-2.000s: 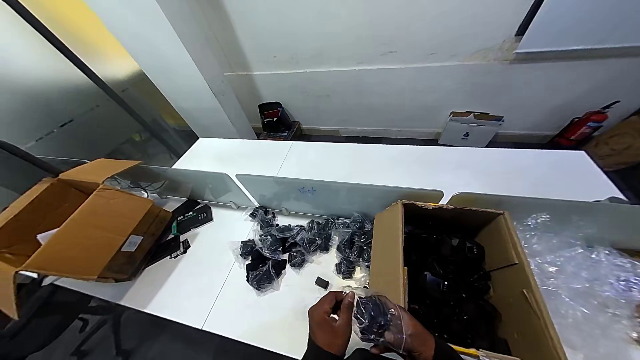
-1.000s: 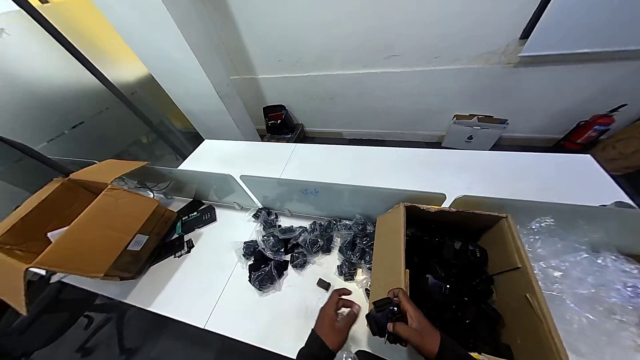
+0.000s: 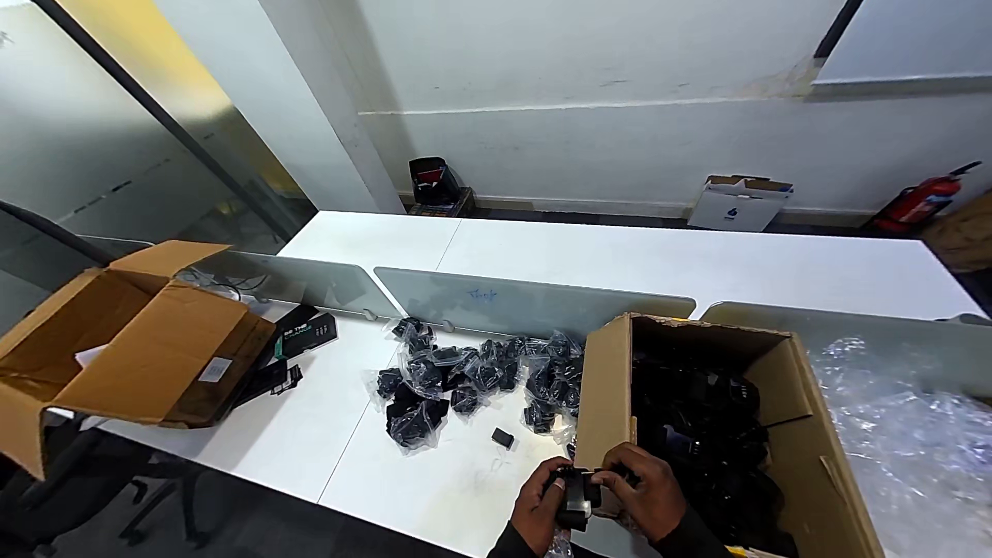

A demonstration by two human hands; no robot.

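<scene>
My left hand (image 3: 539, 504) grips a small black device (image 3: 575, 496) at the desk's front edge, with a bit of clear plastic below it. My right hand (image 3: 643, 488) pinches a black part at the device's right side, beside the front left corner of an open cardboard box (image 3: 608, 387). Inside that box lie many dark items (image 3: 705, 434), hard to tell apart. Several black items in clear plastic bags (image 3: 488, 372) are heaped left of the box. A small black block (image 3: 502, 438) lies alone on the white desk (image 3: 434, 496).
At the left stands another open cardboard box (image 3: 155, 349), with black cartons (image 3: 306, 335) beside it. Frosted glass dividers (image 3: 535, 298) run behind the heap. Clear plastic wrap (image 3: 914, 457) covers the right side. A fire extinguisher (image 3: 922, 203) stands by the wall.
Two seconds ago my hands held a dark item in clear plastic; now a black device shows bare between them. My left hand, apart from it one second ago, is now closed on it.
</scene>
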